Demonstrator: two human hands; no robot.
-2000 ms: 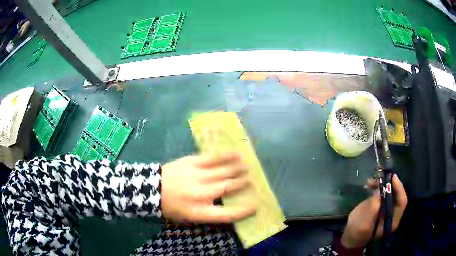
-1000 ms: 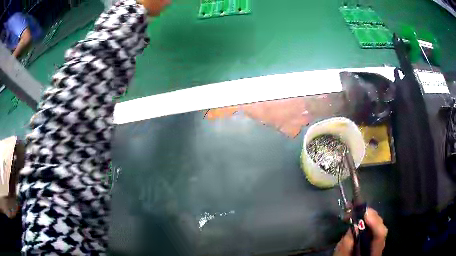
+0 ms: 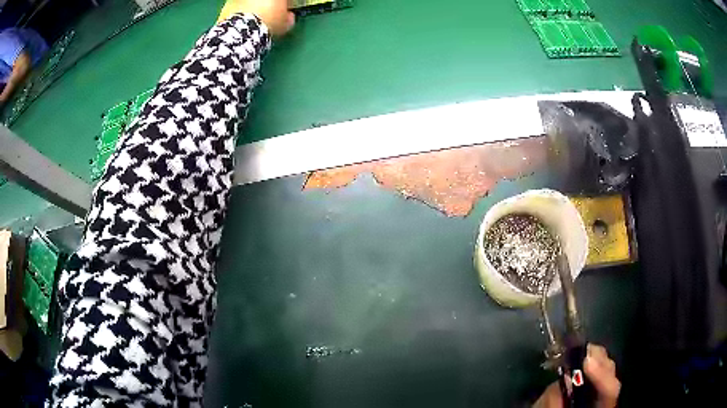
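Observation:
My right hand, cut off by the bottom edge, holds the soldering iron. The iron's metal tip and thin solder feed tube reach into the off-white waste cup, which holds silvery bits. My left arm, in a black-and-white patterned sleeve, stretches up over the rail to the green belt. My left hand is at the top edge, partly cut off, beside a green board with a yellowish edge. Its fingers are hidden, so its grip cannot be told.
Green boards lie on the belt, one partly behind my sleeve. A white rail borders the mat. A yellow tray and black stand are behind the cup. More boards are at left; a person is far left.
The yellow board that was under my left hand has left the mat. My left hand has moved up to the belt. The iron has moved from beside the cup to inside it.

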